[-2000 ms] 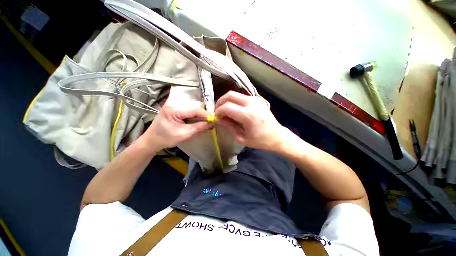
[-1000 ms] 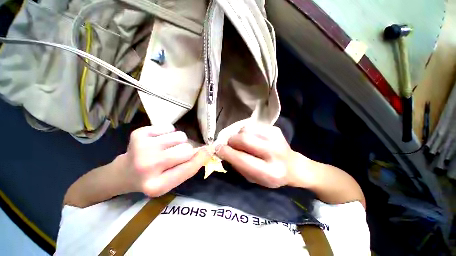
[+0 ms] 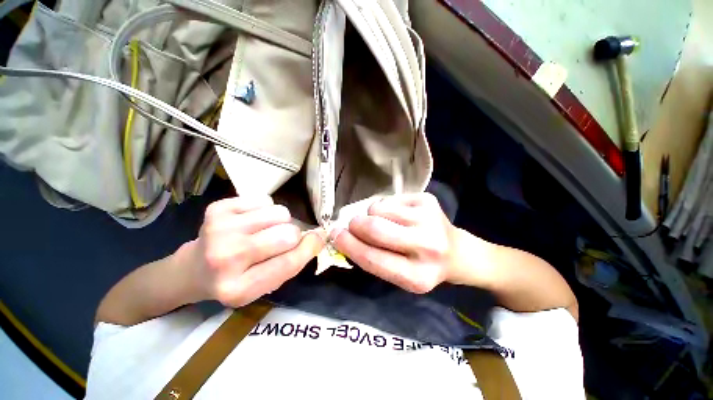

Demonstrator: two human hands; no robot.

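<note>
A beige tote bag hangs open in front of me, its mouth towards me, with a zipper running down inside to my fingertips. My left hand pinches the bag's rim at the side seam top from the left. My right hand pinches the same rim from the right, the fingertips of both hands almost touching. A small pale and yellow tab sticks out below the fingertips. The fingers hide the exact pinch spot. Straps loop over the bag's right side.
A heap of beige bags with yellow lines lies at the left. At the right, the worktable has a dark red strip along its edge. A hammer, a thin dark pointed tool and grey-beige pieces are there too.
From two seconds ago, the view is closer and the bag's open mouth and zipper face me. The hands have shifted from the yellow seam top onto the rim. In the last second they barely moved.
</note>
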